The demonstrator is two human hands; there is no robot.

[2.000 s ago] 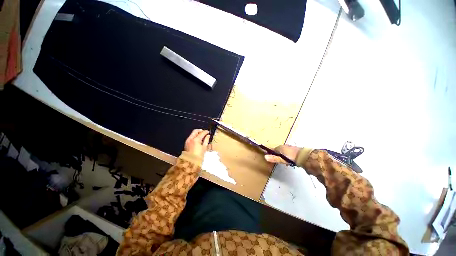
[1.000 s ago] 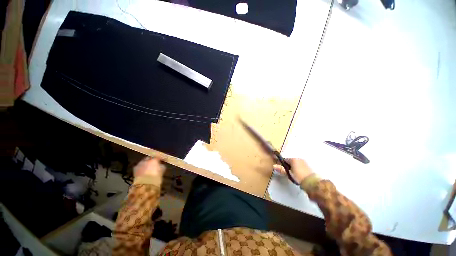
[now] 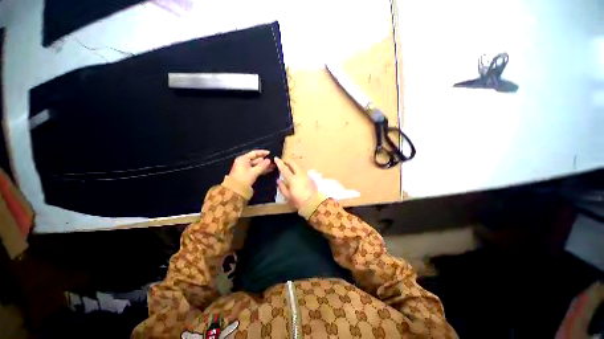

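A large black fabric panel [image 3: 146,132] with thin pale lines lies on the table, its right edge over a tan board [image 3: 344,152]. My left hand [image 3: 250,167] is on the panel near its lower right edge, fingertips at the cloth. My right hand [image 3: 295,185] is just right of it, at the panel's edge, fingers close to the left fingertips. Whether the fingers pinch the cloth is too small to tell. The fabric shears [image 3: 375,116] lie on the tan board, untouched. A longer silver bar weight [image 3: 213,81] and a shorter one [image 3: 41,119] lie on the panel.
A black spring clamp [image 3: 490,76] lies on the white table [image 3: 503,145] at the right. Another black fabric piece [image 3: 76,16] lies at the upper left. A torn white patch [image 3: 334,187] is beside my right hand. Tan and red-orange shapes [image 3: 14,212] are at the left edge.
The shears have left my right hand and lie on the board. My left hand has come back from off the table edge to the panel, and my right hand has joined it. The view has turned.
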